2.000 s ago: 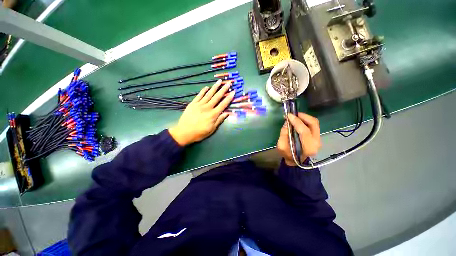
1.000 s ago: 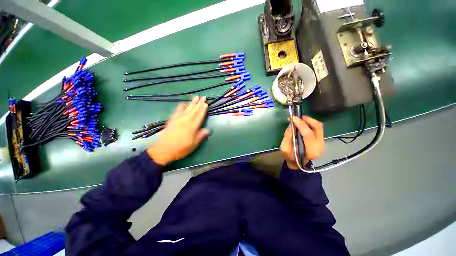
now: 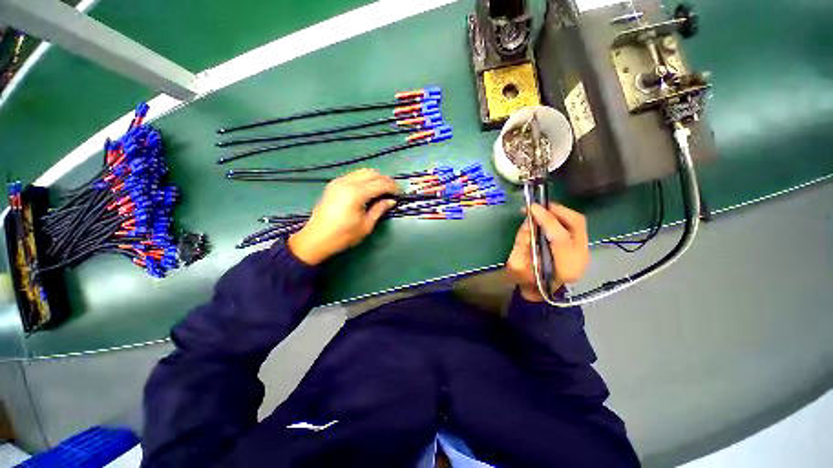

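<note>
My left hand (image 3: 345, 218) lies over the middle of a loose group of black cables, fingers curled on them, thumb and fingertips closed on a dark cable. The blue and red cable ends (image 3: 475, 186) fan out to its right; the black ends show to its left. Several spaced black cables (image 3: 315, 117) lie above. My right hand (image 3: 559, 247) grips the dark soldering iron (image 3: 543, 219), its tip down in the white cup (image 3: 564, 137) of metallic shavings.
A thick cable bundle (image 3: 135, 196) lies left, beside a spiky dark pile (image 3: 192, 248) and a black tray (image 3: 55, 292). The iron stand with yellow sponge (image 3: 509, 90) and grey feeder unit (image 3: 598, 119) stand right; a silvery tube (image 3: 691, 196) curves to the iron.
My left hand first slid left along the cables, then moved slightly right and up, its fingers curling in. The cables under it have shifted and spread. My right hand still holds the iron in the cup.
</note>
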